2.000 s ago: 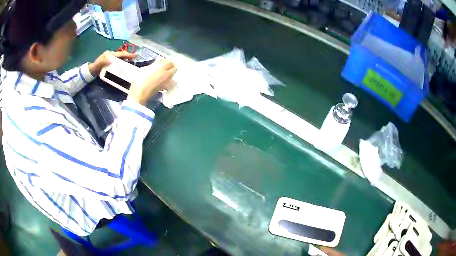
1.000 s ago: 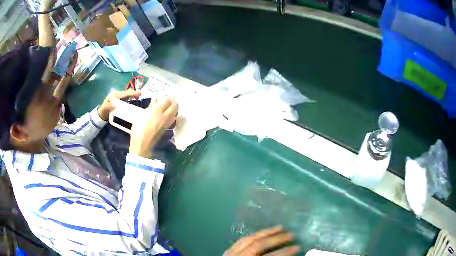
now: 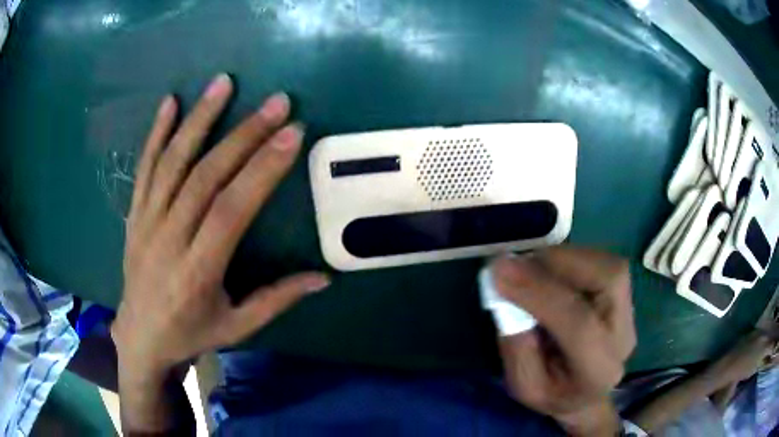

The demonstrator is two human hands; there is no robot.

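A cream front cover [image 3: 444, 196] lies flat on the dark green mat in front of me, with its dot grille, long black window and small black label facing up. My left hand [image 3: 205, 230] is spread open, palm down, just left of the cover, with the thumb tip close to its lower left corner. My right hand [image 3: 568, 324] pinches a small white wiping pad [image 3: 511, 311] at the cover's lower right edge. Whether the pad touches the cover is hard to tell.
A stack of covers [image 3: 717, 205] overlaps at the right edge of the green mat [image 3: 427, 77], beside the pale rail [image 3: 692, 38]. Striped cloth [image 3: 38, 341] shows at the lower left. Another person's forearm [image 3: 726, 375] shows at the lower right.
The view has swung down from the neighbour and bottle to the bench before me. The cover now shows whole, with my left hand beside it and my right hand holding the pad.
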